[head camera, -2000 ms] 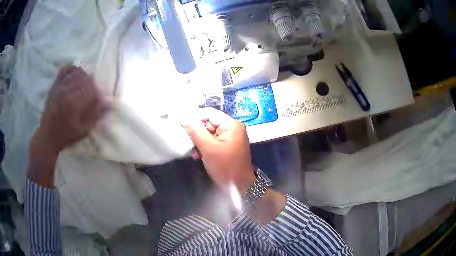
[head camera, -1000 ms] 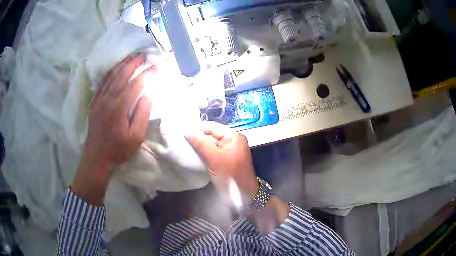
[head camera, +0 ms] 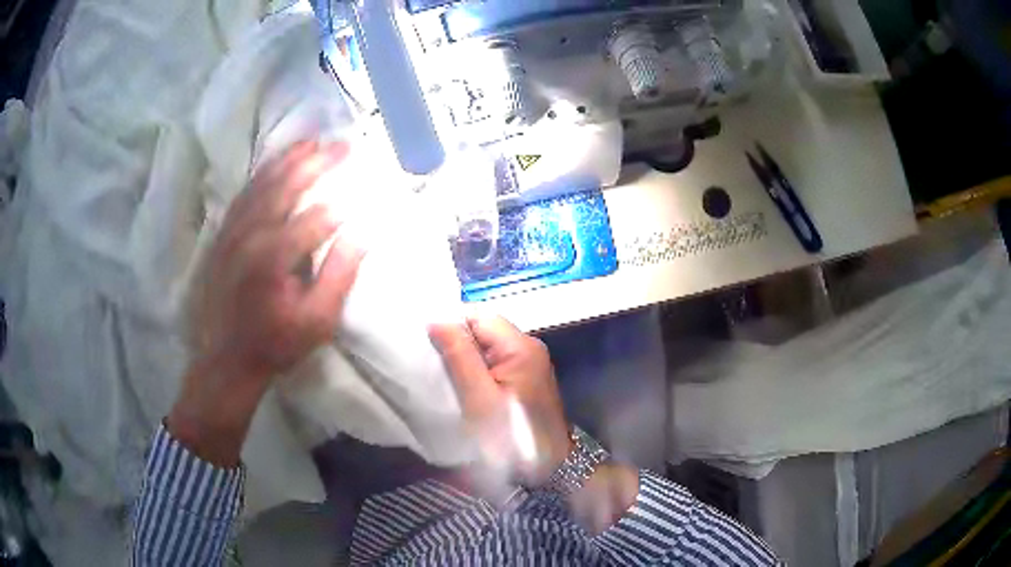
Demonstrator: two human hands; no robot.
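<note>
A large white garment (head camera: 111, 222) is bunched left of the sewing machine (head camera: 554, 89) and hangs over the table's front edge. My left hand (head camera: 261, 260) lies over the fabric left of the needle area, blurred, with its fingers spread. My right hand (head camera: 504, 371) pinches the fabric edge between thumb and fingers, just in front of the table edge and below the blue plate (head camera: 538, 246). Strong glare hides the needle area and the fabric beside it.
Dark blue thread snips (head camera: 785, 199) lie on the pale machine table (head camera: 721, 238) at the right. White cut pieces (head camera: 843, 366) lie on a grey support at the lower right. White ribbed tension knobs (head camera: 635, 61) stand on the machine front.
My left hand has come from the far left to the fabric near the machine. My right hand has moved down toward me with the fabric edge, leaving more of the blue plate uncovered.
</note>
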